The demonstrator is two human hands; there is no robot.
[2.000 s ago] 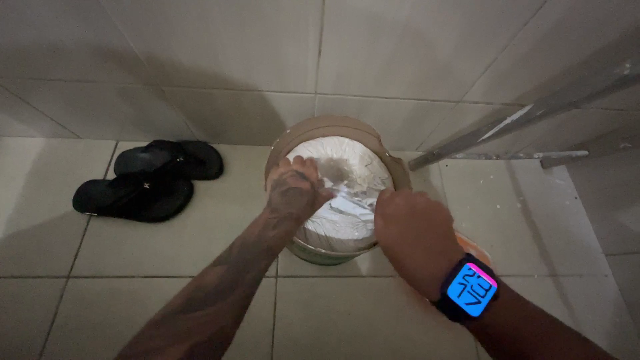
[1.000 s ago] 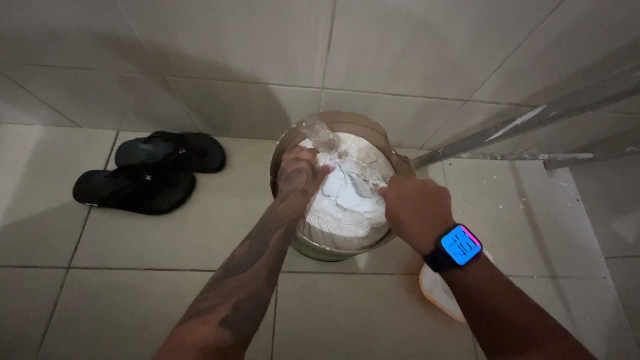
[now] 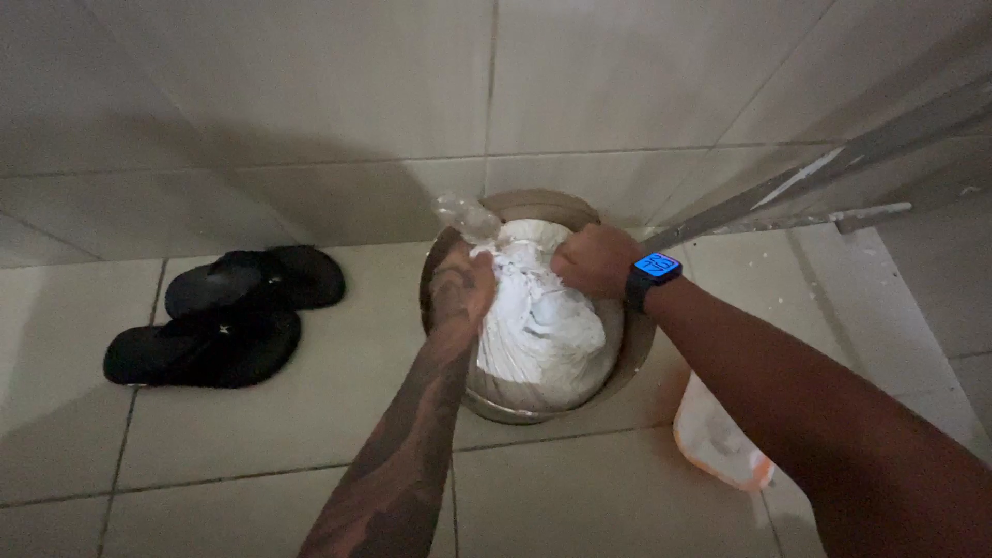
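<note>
A round bucket (image 3: 519,415) stands on the floor against the wall, holding a plastic bag filled with a white substance (image 3: 542,333). My left hand (image 3: 465,283) grips the gathered plastic at the bag's left side, and a twisted clear end of plastic (image 3: 465,217) sticks out above it. My right hand (image 3: 593,260) is closed on the bag's upper right side, near the bucket's rim. White smears show on the plastic between the hands. Most of the fingertips are hidden. A smartwatch (image 3: 657,267) is on my right wrist.
Black flip-flops (image 3: 225,329) lie on the tiled floor to the left. A white plastic tub or lid with an orange edge (image 3: 721,442) is at the lower right, partly under my right forearm. A paint-marked metal bar (image 3: 798,178) slants along the right side.
The bag's gathered top has been drawn up and now bulges above its earlier, flatter shape. The clear plastic end stands out more at the upper left. Both hands stay on the bag.
</note>
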